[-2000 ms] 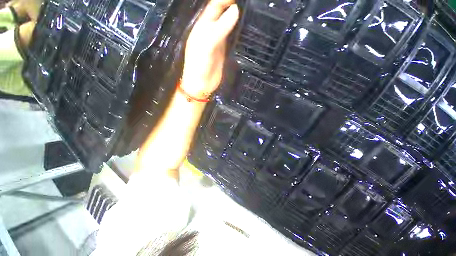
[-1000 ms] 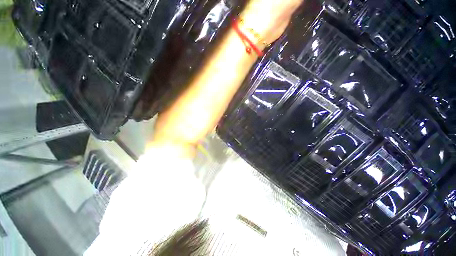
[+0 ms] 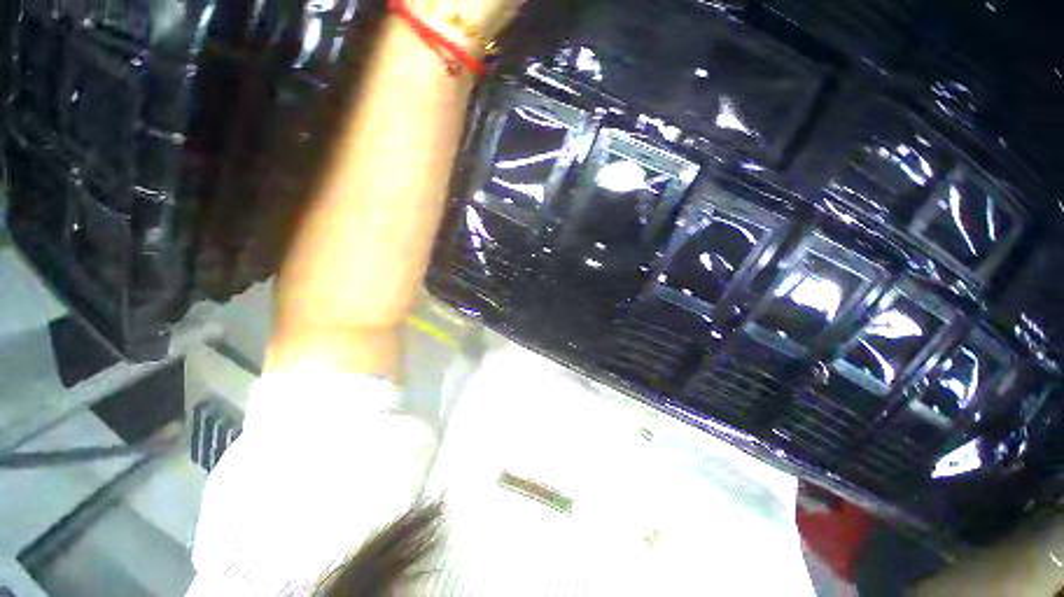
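Note:
A large glossy black blister tray (image 3: 700, 292) with rows of rectangular pockets fills the middle and right, its near edge in front of my white clothing. A black tray stack (image 3: 105, 175) stands to its left. My left forearm reaches up between them, with a red string at the wrist. Only the base of my left hand (image 3: 484, 14) shows at the top edge. Its fingers are cut off, so its grip is hidden. A blurred piece of forearm shows at the lower right, and my right hand is not visible.
Pale metal frame bars (image 3: 70, 455) and dark patches lie below the stack at the left. A slotted pale box-like part (image 3: 215, 429) is beside my left sleeve. A red thing (image 3: 834, 534) shows under the tray's near edge at the lower right.
The trays and my left arm have shifted left in the picture since one second ago. My left hand has left the top edge since two seconds ago. The forearm piece at lower right has appeared.

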